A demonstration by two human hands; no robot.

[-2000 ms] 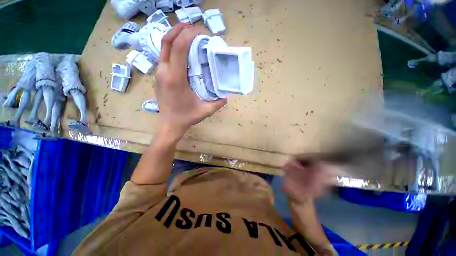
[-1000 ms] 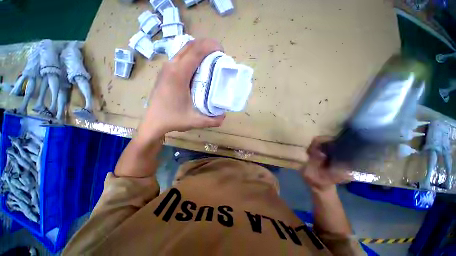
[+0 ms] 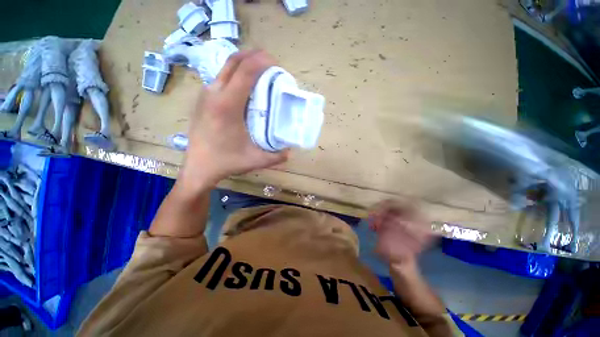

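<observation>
My left hand (image 3: 227,125) grips a pale grey-white lower-body figure part (image 3: 212,58) around its waist, legs pointing to the far left. A white boxy waist connector (image 3: 301,118) stands out of the open waist, facing right. My right hand (image 3: 401,230) is blurred at the table's front edge, closed on the mallet's handle, which is hardly visible. The mallet's head (image 3: 490,148) is a grey streak to the right of the connector, apart from it. Loose white connectors (image 3: 155,72) lie beyond and left of my left hand.
Several finished leg parts (image 3: 54,82) lie at the left table edge. More grey-white legs (image 3: 564,210) are at the right edge, partly behind the blur. A blue crate (image 3: 82,224) with thin grey pieces (image 3: 16,220) stands at lower left. A green surface (image 3: 552,85) runs beyond the tan table (image 3: 395,66).
The mallet has swung between blurred positions at the right, and my right hand has shifted slightly left since a second ago. My left hand still holds the figure part, with the connector still in its waist.
</observation>
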